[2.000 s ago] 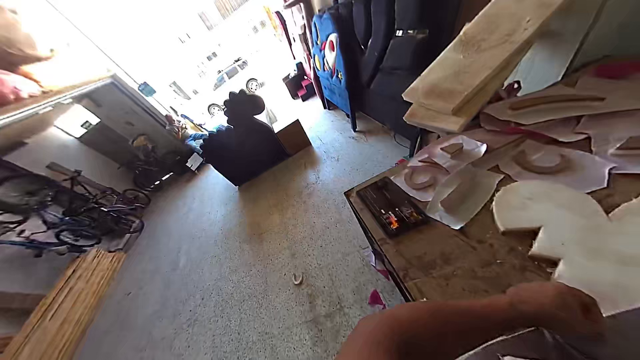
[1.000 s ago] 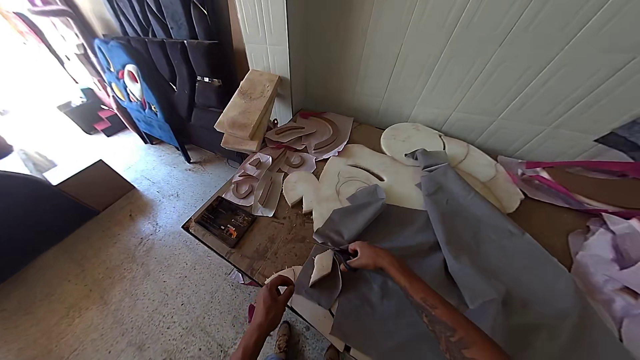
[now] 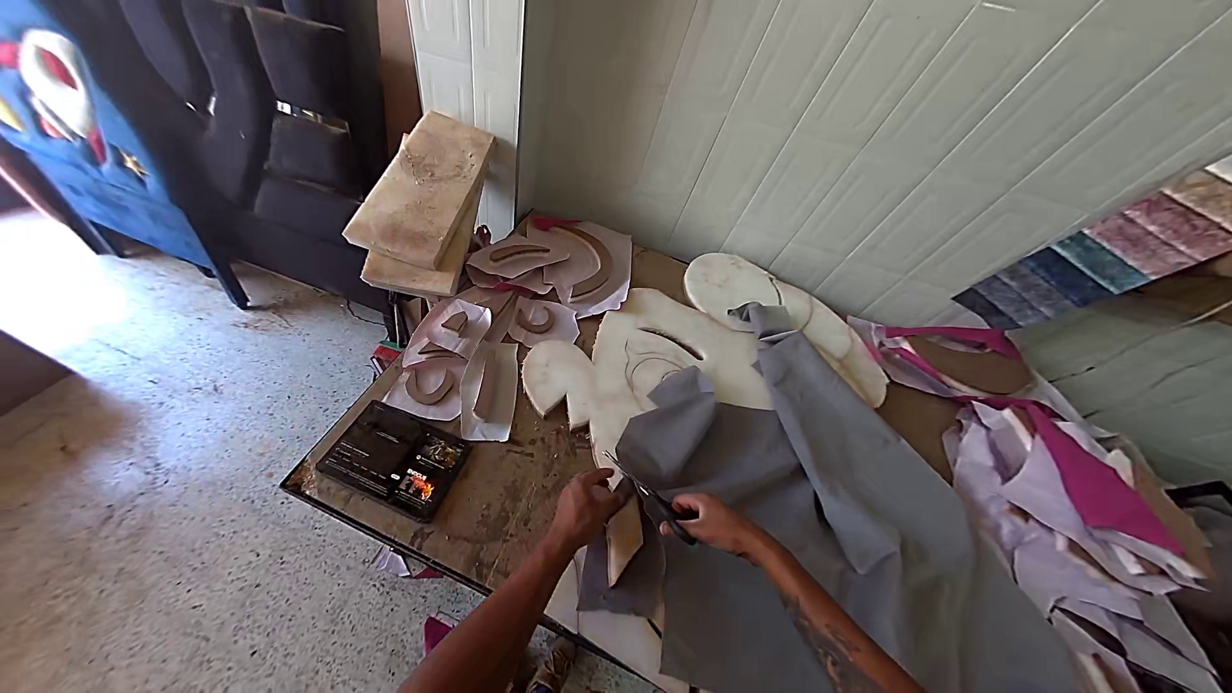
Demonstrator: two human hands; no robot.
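Observation:
My right hand (image 3: 717,523) grips a pair of black-handled scissors (image 3: 662,508), whose blades point up and left at the edge of a grey fabric sheet (image 3: 731,472). Beside the blade tips, my left hand (image 3: 585,505) pinches the fabric edge. Just below the hands, a small pointed foam piece (image 3: 624,539) lies on a strip of grey fabric (image 3: 621,582). The large sheet drapes over the right part of the table and partly covers a cream foam cut-out (image 3: 630,337) with curved slits. Another rounded foam piece (image 3: 837,337) lies behind it.
A black printed box (image 3: 393,460) sits at the left corner of the wooden table (image 3: 515,491). Paper-backed curved pieces (image 3: 481,390) lie behind it, near stacked foam blocks (image 3: 423,202). Fabric scraps (image 3: 1088,520) are heaped at right. A panelled wall (image 3: 770,125) stands behind.
The view has swung from the room to the table. My left hand has moved up from the foam at the table's edge to the grey fabric by the scissor tips.

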